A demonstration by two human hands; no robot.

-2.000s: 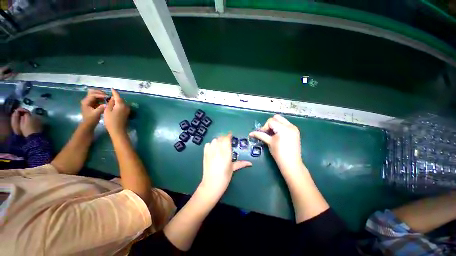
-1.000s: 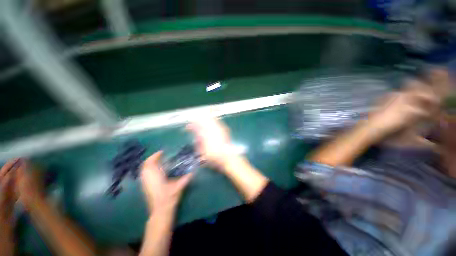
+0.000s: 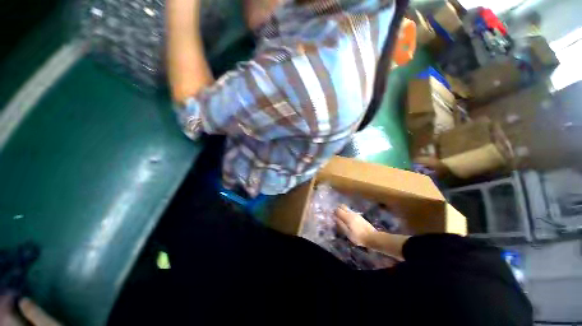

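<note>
My right hand [image 3: 357, 228] reaches down into an open cardboard carton [image 3: 383, 175] beside the bench. Its fingers touch or lie just over a heap of shiny, clear-wrapped pieces [image 3: 325, 232] with dark parts among them. The fingers are blurred, and whether they hold a piece cannot be told. A dark cluster of small black parts [image 3: 18, 262] lies on the green bench top at the far left edge. Part of a hand [image 3: 32, 313] shows below it, cut off by the lower left corner; whether it is my left hand cannot be told.
A person in a plaid shirt [image 3: 293, 95] sits right beside the carton, an arm over the bench near clear plastic trays [image 3: 124, 32]. The green bench top [image 3: 83, 172] curves along the left, with a pale rail [image 3: 38, 83]. More cartons [image 3: 469, 146] and a grey metal frame [image 3: 526, 204] stand at right.
The view has swung far to the right and down. My right hand has left the bench and is now inside the carton. The black parts have shifted to the far left edge of view.
</note>
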